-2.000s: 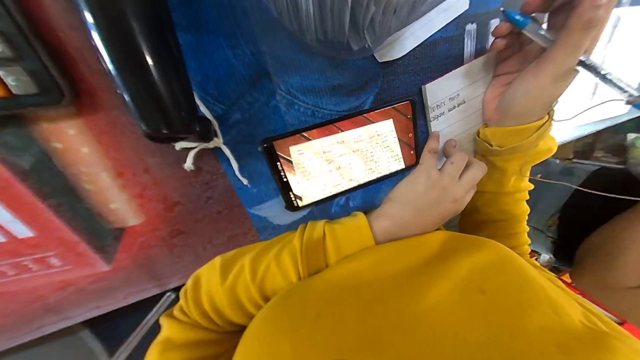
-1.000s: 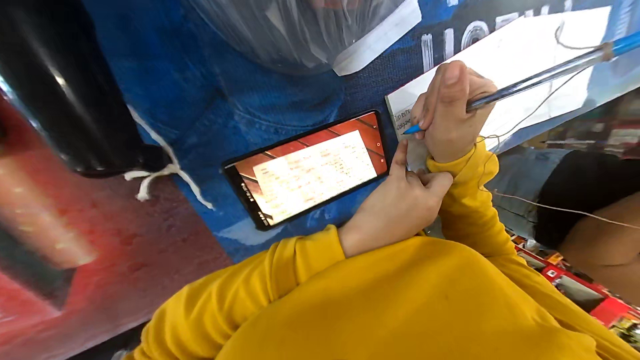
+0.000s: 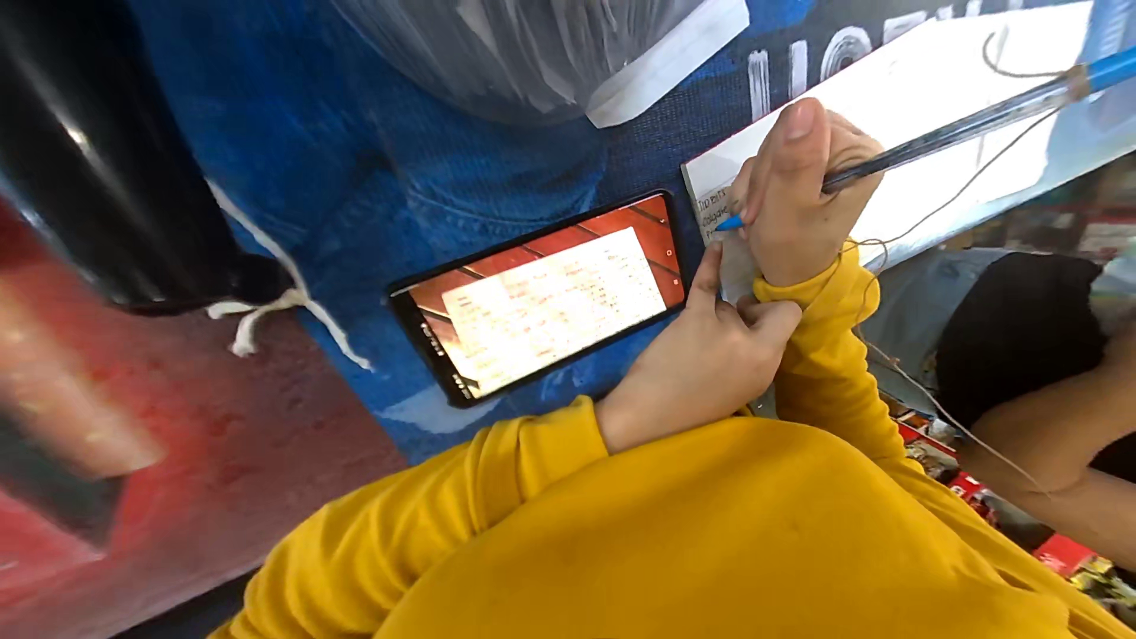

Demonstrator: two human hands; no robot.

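My right hand (image 3: 812, 191) grips a clear ballpoint pen (image 3: 950, 135) with a blue tip, its point at the handwritten lines on a white paper pad (image 3: 710, 174). A thin string is tied round the pen near its blue end. My left hand (image 3: 710, 355) rests at the pad's near edge, index finger extended onto it and the other fingers curled; it appears to hold nothing. Left of that hand lies a smartphone (image 3: 550, 297) in a dark case, its lit screen showing a photo of a written sheet on red slats. Part of the pad is hidden by my hands.
A black plastic-wrapped object (image 3: 115, 177) with white string (image 3: 284, 266) lies at left. Beyond the phone sits a clear plastic bag (image 3: 532, 53) beside a white strip (image 3: 670, 62). The printed blue and red cover (image 3: 355, 222) spans the surface. Another person's bare limb (image 3: 1047, 435) shows at right.
My right hand, earlier raised with the pen over the pad's far side, has come down and brought the pen tip onto the pad. The view has shifted somewhat.
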